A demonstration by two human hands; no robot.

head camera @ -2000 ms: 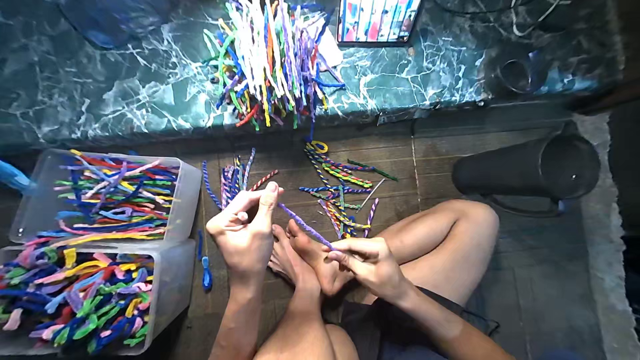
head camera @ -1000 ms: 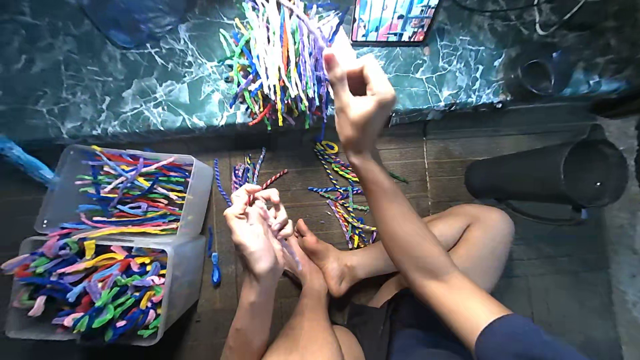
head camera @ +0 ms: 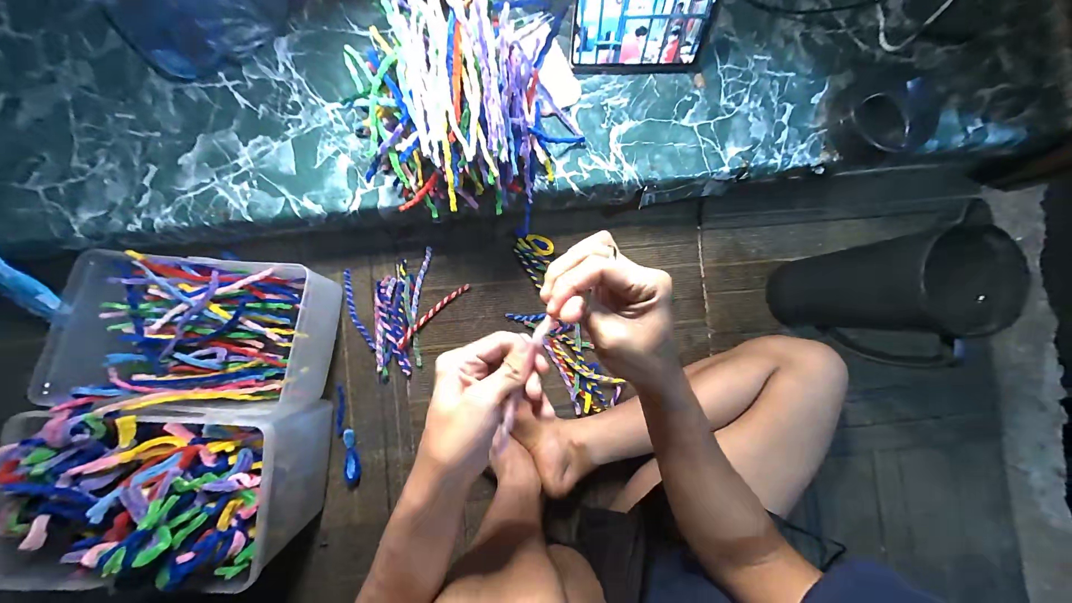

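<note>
Between my two hands is a pale pinkish fuzzy stem, like a pipe cleaner. My left hand grips it between thumb and fingers, and its lower part hangs below that hand. My right hand pinches the upper end just above and to the right. Left of my hands, twisted two-colour stems lie on the wooden floor; another group of twisted stems lies partly behind my right hand. A large pile of loose fuzzy stems lies on the green marbled ledge.
Two translucent plastic containers at the left hold many coloured stems. A blue looped piece lies beside them. A lit screen and a dark cup are on the ledge. A black pitcher lies at the right.
My right hand has come down from the pile on the ledge to my left hand, where both now hold a pale stem. The purple stem held two seconds ago is no longer stretched between my hands.
</note>
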